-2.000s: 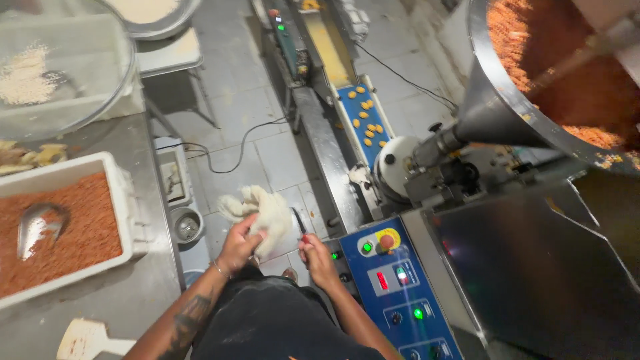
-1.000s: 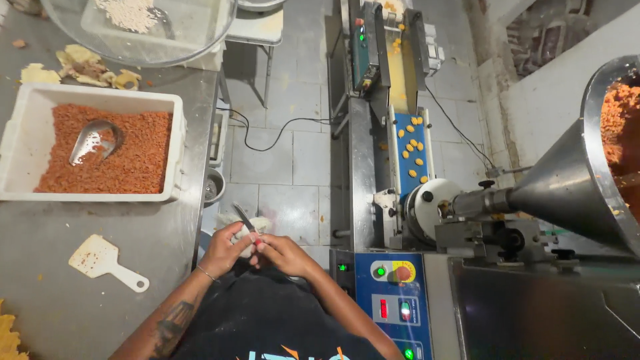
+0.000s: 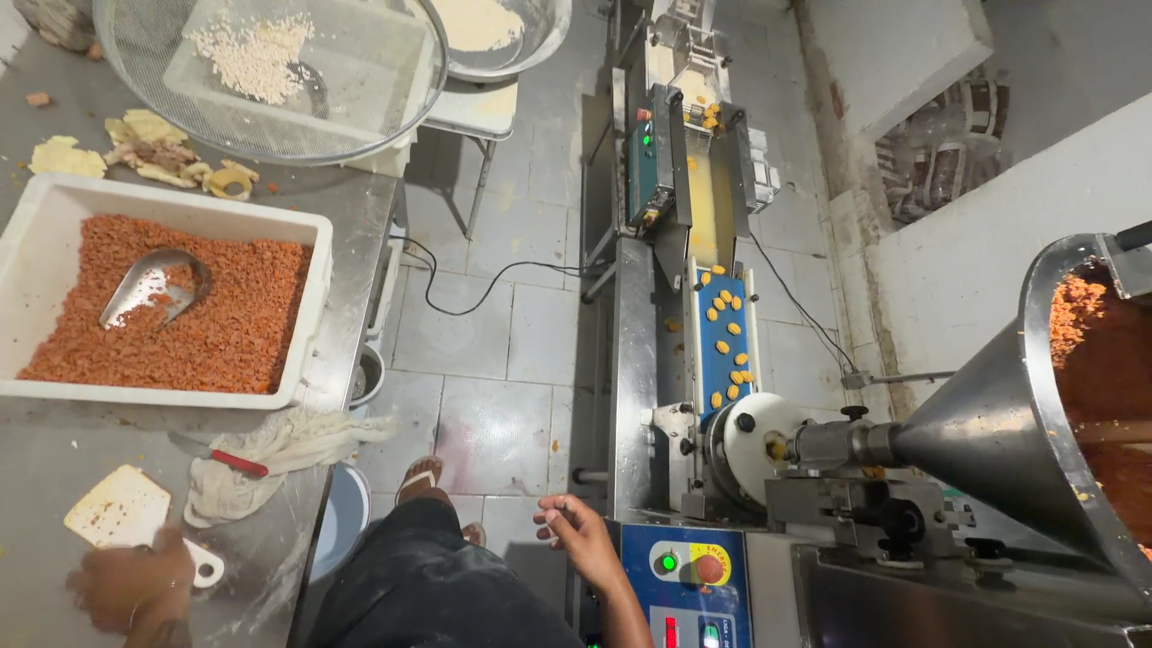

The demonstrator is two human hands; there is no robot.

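At lower left, my left hand (image 3: 135, 580), blurred by motion, is at the handle of a white plastic scraper (image 3: 121, 508) on the steel table; whether its fingers grip it I cannot tell. A red-handled knife (image 3: 238, 463) rests on a crumpled white cloth (image 3: 279, 450) just beyond. My right hand (image 3: 571, 526) hangs empty, fingers loosely bent, left of the blue control panel (image 3: 643, 576). A metal scoop (image 3: 157, 288) lies in the orange crumbly filling (image 3: 238, 315) of a white plastic tub (image 3: 310, 270).
Small yellow dough pieces (image 3: 723, 346) lie on a blue conveyor belt (image 3: 711, 315). A steel hopper (image 3: 981, 405) holding orange filling stands at right. A large round sieve (image 3: 360, 135) overhangs the table's back. A black cable (image 3: 477, 310) crosses the tiled floor (image 3: 495, 414).
The knife and cloth, in my hands earlier, now lie on the steel table. My hands have parted, the left moving over the table to the scraper. The view has shifted toward the table.
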